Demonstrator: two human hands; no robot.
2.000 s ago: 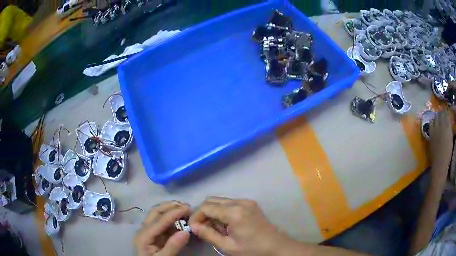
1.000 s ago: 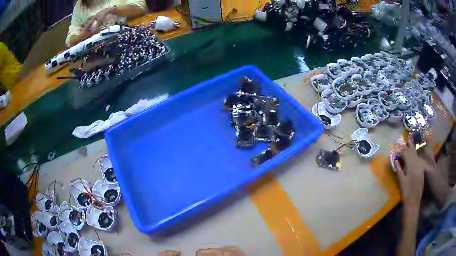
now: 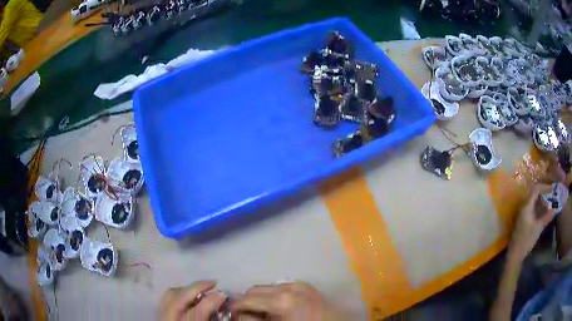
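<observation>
My left hand (image 3: pixel 191 302) is at the bottom edge of the picture, partly cut off, with its fingers closed around a small dark and shiny piece (image 3: pixel 222 307), likely a circuit board module. My right hand (image 3: pixel 282 302) is beside it, also cut off below, with its fingertips at the same piece. The fingers cover most of the piece, and whether a wire or plug is between the fingertips cannot be told.
A blue tray (image 3: pixel 251 199) holds dark boards (image 3: pixel 351 94) at its right. White housings with wires (image 3: pixel 78 210) stand left. A wired board (image 3: pixel 436 161) and housing (image 3: pixel 483 149) lie right, near a heap of housings (image 3: pixel 476 69). Another person's hand (image 3: pixel 533 210) holds a housing.
The view tipped up, then back down, so my hands nearly left the picture and show again at the bottom. The neighbouring person's hands have moved and now hold up a white housing.
</observation>
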